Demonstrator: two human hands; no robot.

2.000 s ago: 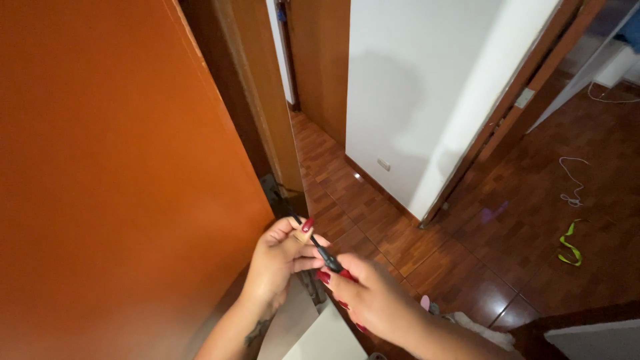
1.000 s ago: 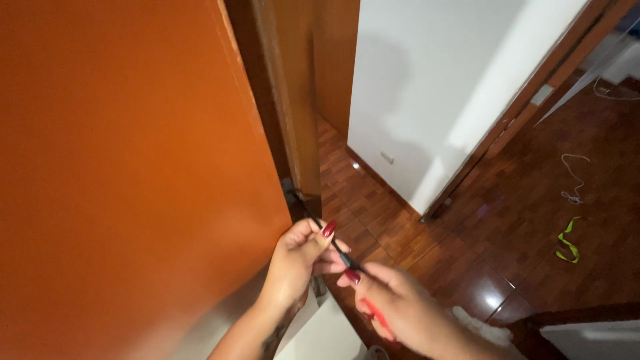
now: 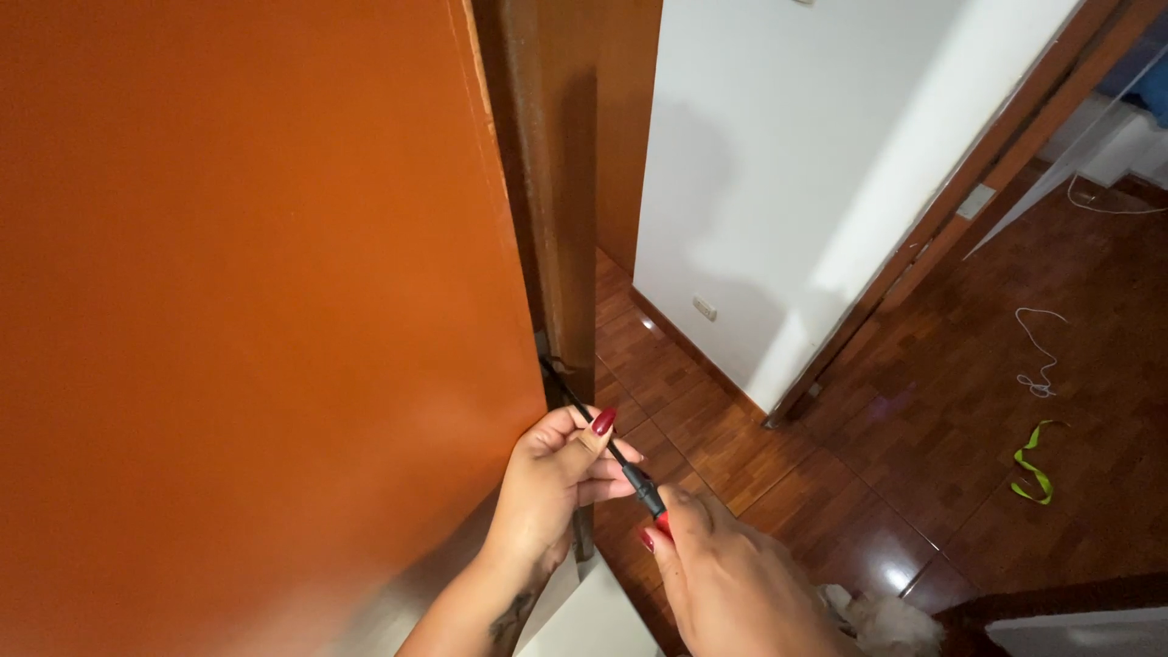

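A screwdriver (image 3: 644,490) with a dark shaft and a red and black handle slants between my hands. My right hand (image 3: 730,575) is closed around its handle, most of which is hidden. Thumb and fingers of my left hand (image 3: 561,470) pinch the shaft. The shaft's far end reaches a metal hinge (image 3: 542,345) in the gap between the orange wooden door (image 3: 301,274) and the wooden door frame (image 3: 570,228); its tip is hard to make out in the dark.
Below my hands is a white surface (image 3: 598,620). A white wall (image 3: 757,182) with an outlet stands beyond. On the tiled floor (image 3: 876,456) lie a white cord (image 3: 1040,351), a green ribbon (image 3: 1031,465) and something white and fluffy (image 3: 890,625).
Both hands stay on the screwdriver, its shaft still directed at the hinge side of the door. The fingers of my right hand have shifted on the handle, and less red shows now.
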